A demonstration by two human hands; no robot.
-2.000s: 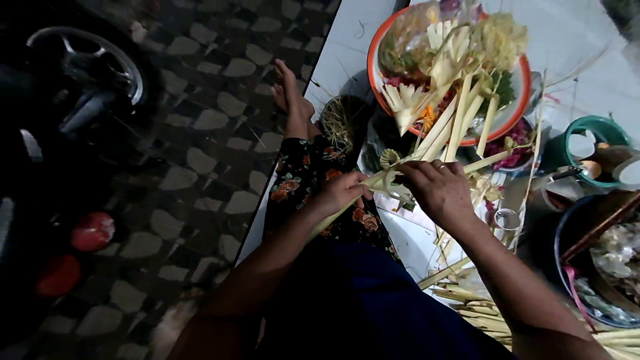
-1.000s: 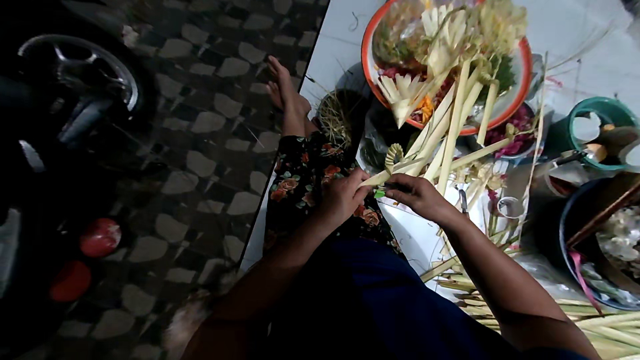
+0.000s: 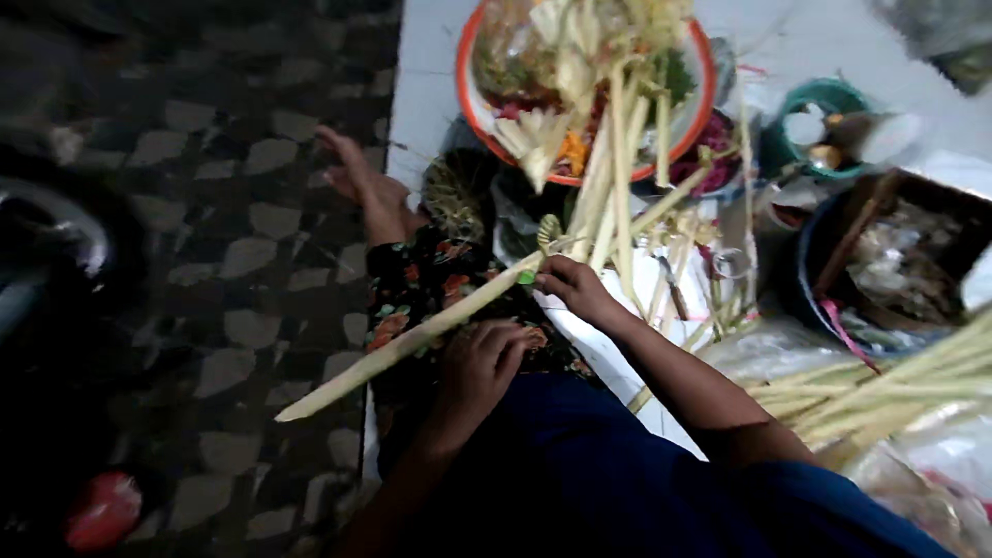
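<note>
A long pale palm-leaf strip (image 3: 418, 335) slants over the flowered black skirt, its lower left end out past the lap. At its upper end is a small coiled leaf piece (image 3: 549, 230). My right hand (image 3: 575, 288) pinches near that end, with a small green piece (image 3: 526, 277) at the fingertips. My left hand (image 3: 490, 353) rests just below the strip with fingers bent, apart from it; whether anything is in its palm is hidden. More pale strips (image 3: 620, 178) run from the basin toward my right hand.
An orange-rimmed basin (image 3: 463, 74) holds leaf ornaments and petals. Right of it stand a teal bucket (image 3: 783, 105) and a dark blue tub (image 3: 806, 271). Cut leaf strips (image 3: 868, 387) and clear plastic lie at lower right. A knife (image 3: 674, 288) lies on the white tiles. A patterned floor (image 3: 256, 217) spreads left.
My left hand has come off the leaf work and moved down toward the lap. The long strip now reaches far to the lower left, while my right hand stays near its upper end.
</note>
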